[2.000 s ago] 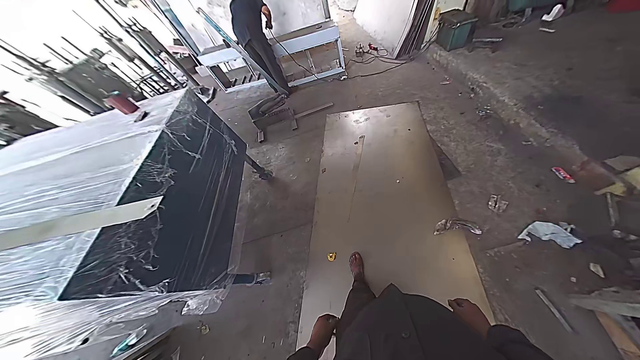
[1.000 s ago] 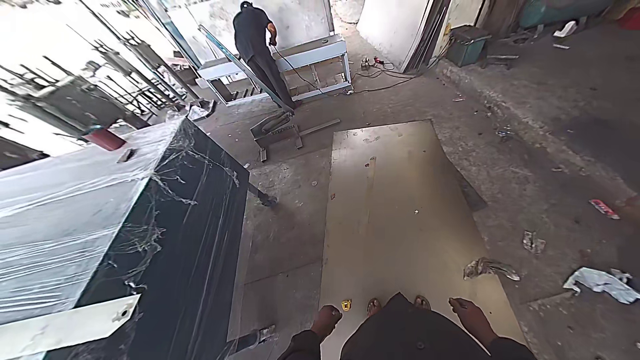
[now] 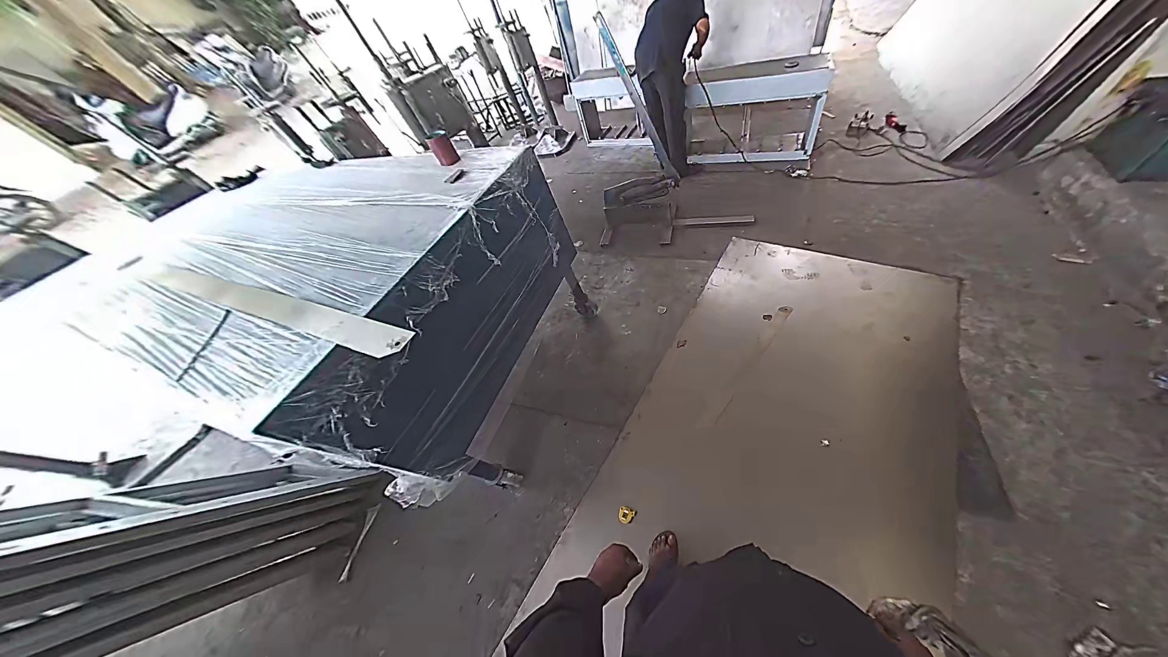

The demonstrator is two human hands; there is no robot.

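My left hand [image 3: 617, 570] hangs over the near end of a large flat metal sheet [image 3: 821, 392] on the floor, its fingers curled in with nothing visible in them. Just beyond it, a small yellow tape measure [image 3: 627, 515] lies on the sheet, near my bare foot [image 3: 664, 549]. My right hand [image 3: 896, 622] seems to show only in part at the bottom, beside my dark clothing and against a crumpled rag [image 3: 940, 631]; its fingers cannot be made out. Small bits and marks dot the sheet.
A film-wrapped dark table [image 3: 456, 347] stands left, with a pale strip [image 3: 301, 315] and a red can [image 3: 443, 148] on it. Metal frames [image 3: 182, 538] lie lower left. A person [image 3: 671, 82] stands at a light-blue frame [image 3: 757, 87], holding a cable.
The view has swung left, bringing the metal frames in at lower left. My right hand, plainly visible earlier over the sheet's right side, now shows barely at the bottom.
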